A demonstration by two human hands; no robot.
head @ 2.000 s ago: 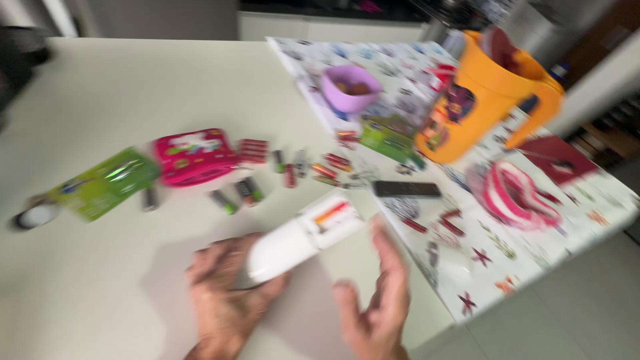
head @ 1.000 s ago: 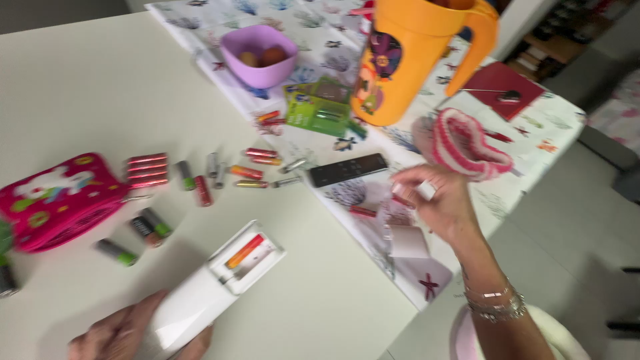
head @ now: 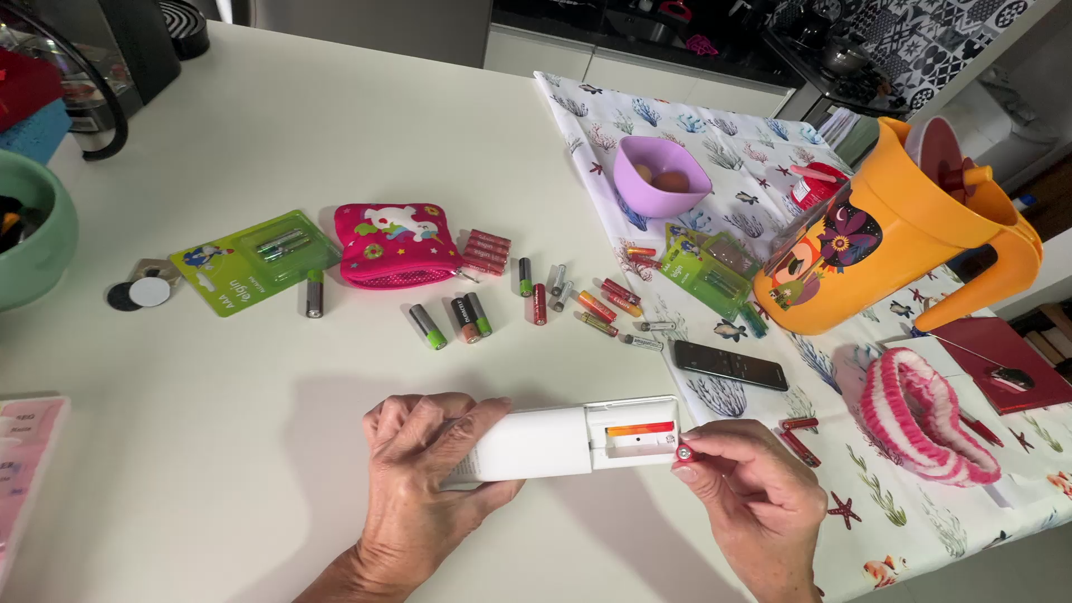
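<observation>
My left hand [head: 423, 481] grips a white plastic battery-powered device [head: 536, 441] at its left end. At the device's right end the battery compartment [head: 638, 442] is uncovered, with one orange-and-red battery [head: 640, 429] along its upper side. Between thumb and fingertips my right hand [head: 749, 494] pinches a red battery [head: 684, 453], its end toward the camera, close by the compartment's right edge. Loose batteries [head: 538, 304] of several colours lie beyond the device. A pink unicorn pouch [head: 395, 245] and a green battery blister pack [head: 258, 261] are behind them to the left.
A black remote control [head: 730, 364] lies on the patterned tablecloth, with a pink-and-white striped fabric band [head: 921, 419] to its right. Farther back stand an orange pitcher [head: 879, 234] and a purple bowl [head: 657, 188]. A green bowl [head: 38, 230] stands at the left edge.
My right hand, over the tablecloth and apart from the device one second ago, is now beside its compartment with a red battery. The view has shifted noticeably.
</observation>
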